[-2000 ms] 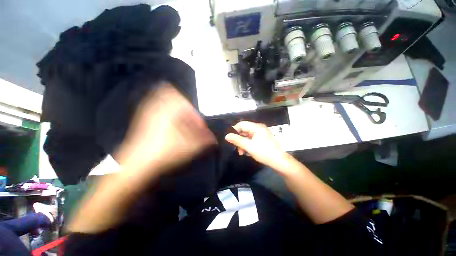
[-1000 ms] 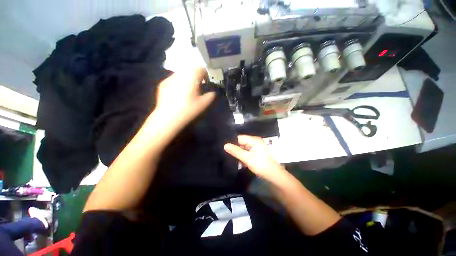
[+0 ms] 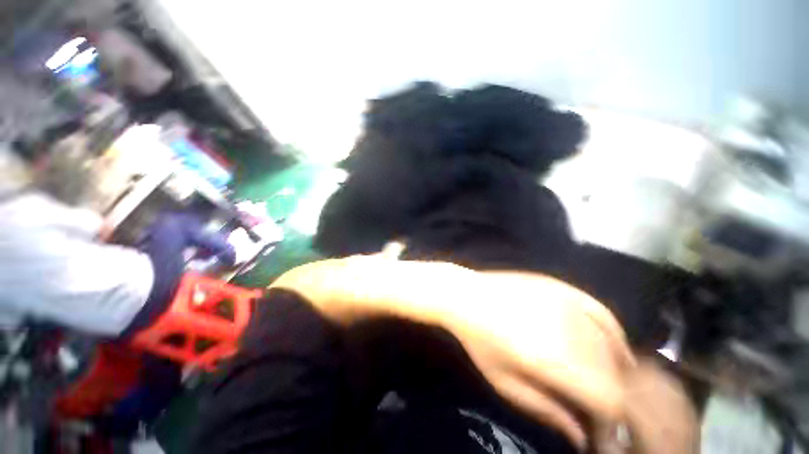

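The view is strongly blurred. My left hand (image 3: 568,355) reaches across from the left, low at right of centre, over dark cloth. Its fingers point down and blur, so its hold cannot be told. A blurred patch of skin beside its fingers looks like my right hand (image 3: 661,408); its fingers cannot be made out. The pile of black garments (image 3: 461,177) lies on the white table beyond my left forearm. Black cloth (image 3: 621,275) runs from it toward the overlock machine (image 3: 754,235), a smeared shape at the right edge.
A red plastic stool (image 3: 200,319) stands at the left. A person in a light top (image 3: 71,262) is at the left edge, near a cluttered shelf (image 3: 168,182). Green floor shows between the shelf and the white table (image 3: 621,160).
The view has swung left: the pile and machine sit further right, and the stool and person show more. The shears are out of view. My left hand is now low, near my right.
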